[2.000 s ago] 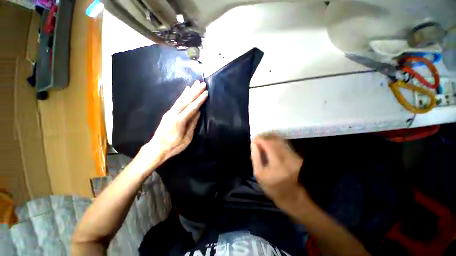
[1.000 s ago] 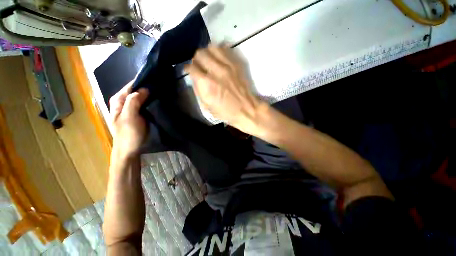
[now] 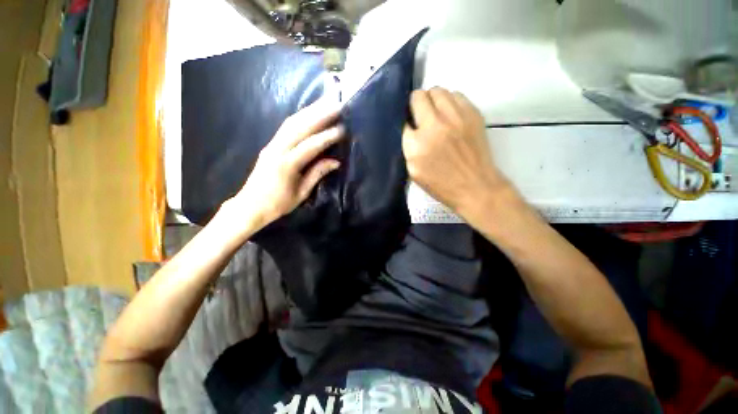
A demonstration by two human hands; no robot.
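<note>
A shiny black panel [image 3: 235,121] lies on the white machine bed, with a second black part [image 3: 376,129] joined to it along a ridge and hanging over the table's front edge. My left hand [image 3: 299,166] lies on the panel near the ridge, just in front of the presser foot area [image 3: 334,65], fingers partly spread. My right hand [image 3: 441,145] is curled with its fingertips closed on the right edge of the black part. The dark metal machine head [image 3: 315,32] is above my left hand. The needle is too small to tell.
Scissors [image 3: 639,120] with one red and one yellow handle loop lie at the right of the white table [image 3: 558,174]. A ruler strip runs along the front edge. A grey tray [image 3: 83,61] sits on cardboard [image 3: 89,178] at the left. A grey quilted sheet [image 3: 73,335] is at lower left.
The black panel, lifted and folded one second ago, now lies flatter on the bed. My left hand has moved from its edge onto it, and my right hand has taken hold of its right edge.
</note>
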